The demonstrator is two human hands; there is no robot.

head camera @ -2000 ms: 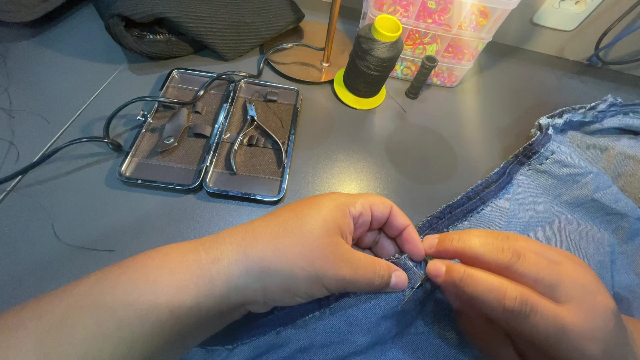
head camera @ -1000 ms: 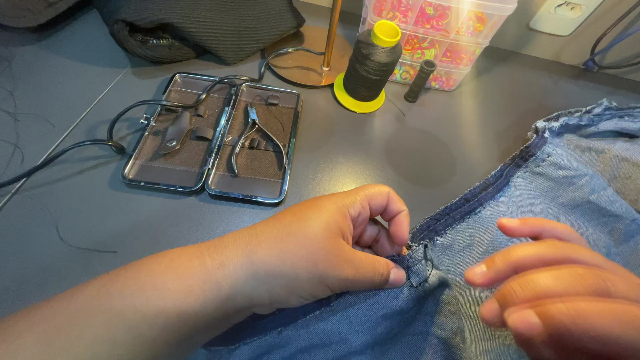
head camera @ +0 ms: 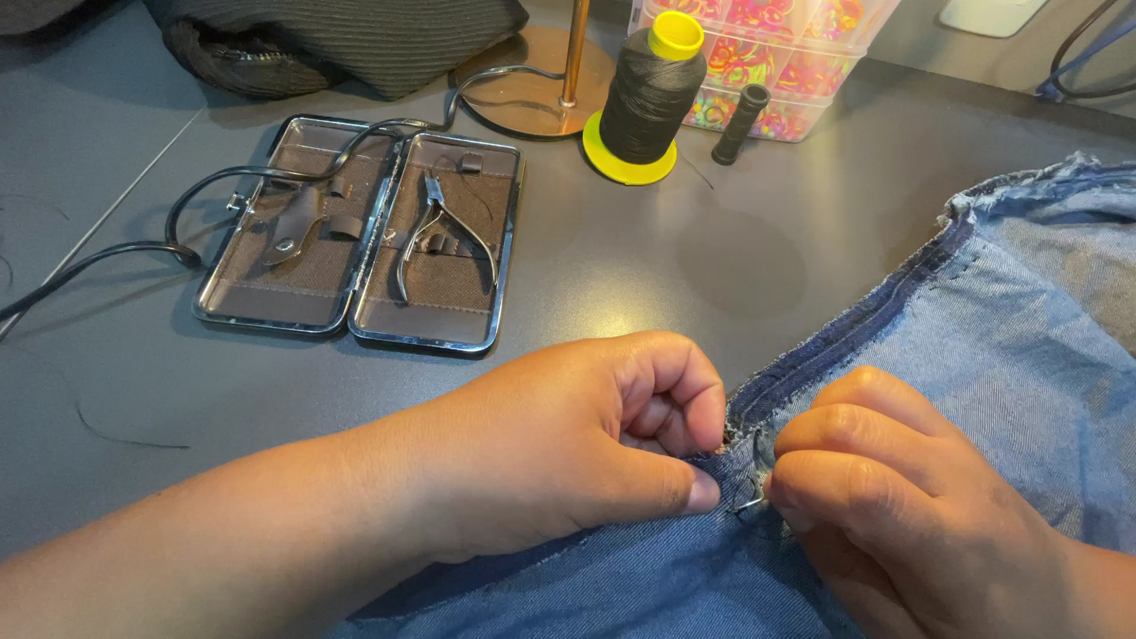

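Note:
Blue denim fabric (head camera: 1021, 355) with a dark, frayed seam runs from the lower middle to the right edge. My left hand (head camera: 621, 435) pinches that seam between thumb and curled fingers. Just to its right, my right hand (head camera: 887, 497) has its fingers closed on a thin needle (head camera: 750, 504), of which a short shiny length shows at the denim beside dark thread. The rest of the needle is hidden by the fingertips. Beyond the hands stands a large spool of black thread (head camera: 652, 98) on a yellow base, with a small dark thread tube (head camera: 741, 124) beside it.
An open manicure case (head camera: 355, 302) holds metal cuticle nippers (head camera: 435, 213); a black cable (head camera: 240, 170) crosses it. Behind are a copper-coloured lamp base (head camera: 532, 80), a clear box of colourful bands (head camera: 799, 67) and dark ribbed fabric (head camera: 355, 35). Loose thread (head camera: 124, 437) lies at left.
My right hand, held away from the seam with fingers spread one second ago, has come back to the denim and closed on the needle. My left hand keeps its pinch on the seam.

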